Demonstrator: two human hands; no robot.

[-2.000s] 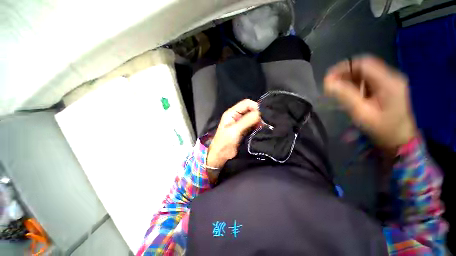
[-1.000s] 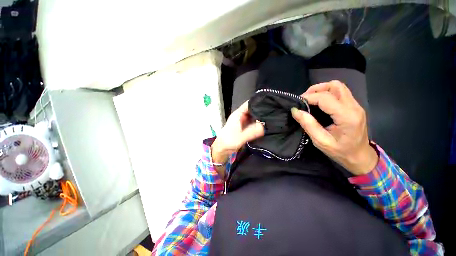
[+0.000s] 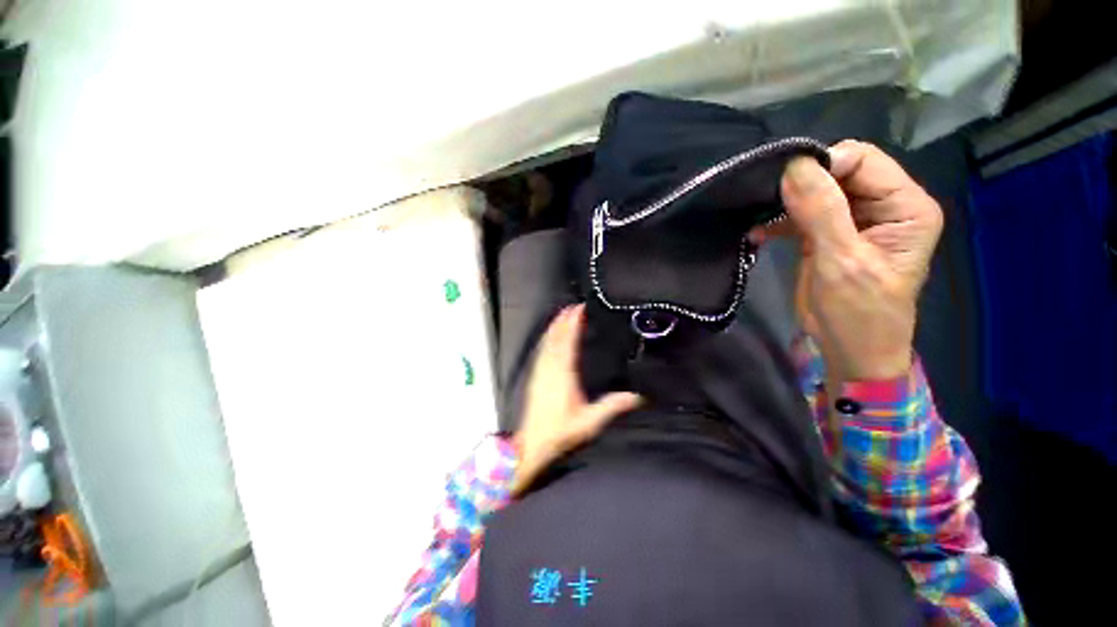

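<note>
A black fabric pouch point(image 3: 680, 263) with a silver-white zip line around its opening is over my lap, its opening facing me. My right hand point(image 3: 864, 233) pinches the pouch's upper right edge between thumb and fingers and lifts it. A silver zip slider point(image 3: 600, 229) shows at the opening's left corner. A small ring point(image 3: 654, 322) lies just below the opening. My left hand point(image 3: 564, 398) rests at the left of my lap below the pouch, thumb and fingers apart; its fingertips are partly hidden against the black fabric.
A white cloth-covered table point(image 3: 368, 110) spans the top. A white board point(image 3: 355, 392) with green marks stands at my left. An orange cord point(image 3: 64, 554) and part of a white-and-pink fan point(image 3: 25, 453) are at the far left. Blue material point(image 3: 1053, 282) hangs at the right.
My right hand has moved up and pulls the pouch's edge outward, stretching the opening. My left hand has let go of the opening's edge and moved down. The zip slider now shows at the left corner.
</note>
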